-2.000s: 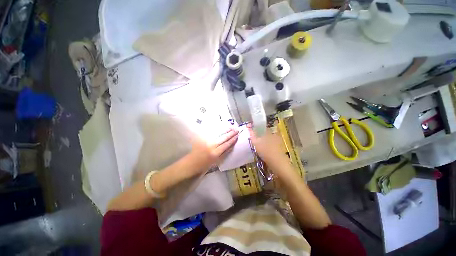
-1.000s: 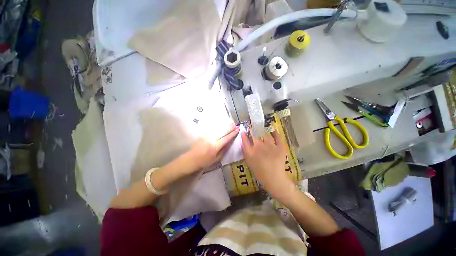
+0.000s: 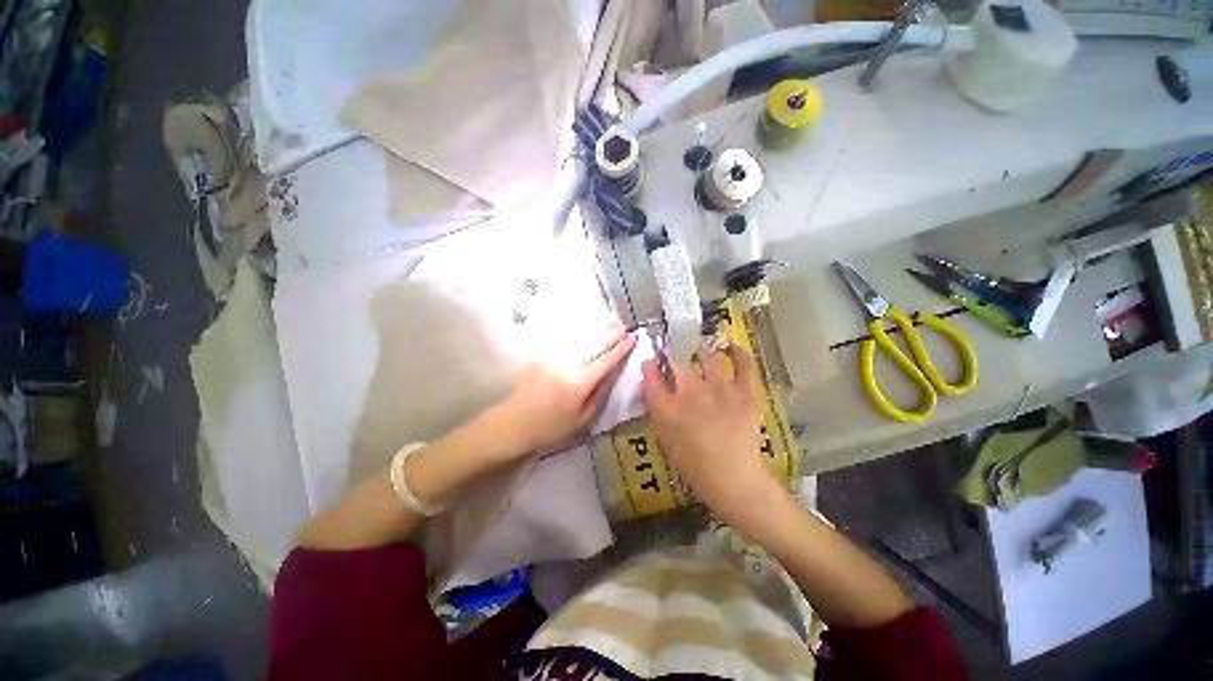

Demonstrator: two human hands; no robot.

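Observation:
A beige fabric piece [image 3: 399,359] lies on the machine table left of the needle, washed white under the lamp. My left hand [image 3: 561,399] lies flat on it, fingertips pressed near the needle area [image 3: 652,327]. My right hand [image 3: 712,423] is on the other side, thumb and fingers bent at the fabric edge just below the machine head. A small pale corner of fabric [image 3: 623,399] shows between my hands. Whether my right fingers pinch it is hard to tell in the glare.
Yellow-handled scissors [image 3: 907,359] and dark green snips [image 3: 978,295] lie right of the needle. The machine head [image 3: 878,160] carries a yellow bobbin [image 3: 792,109]. A white tray [image 3: 299,93] with beige pieces stands behind. Yellow tape [image 3: 643,468] covers the bed.
Since two seconds ago my right hand has turned and spread beside the presser foot, and less fabric shows between my hands. Over the last second both hands have barely moved.

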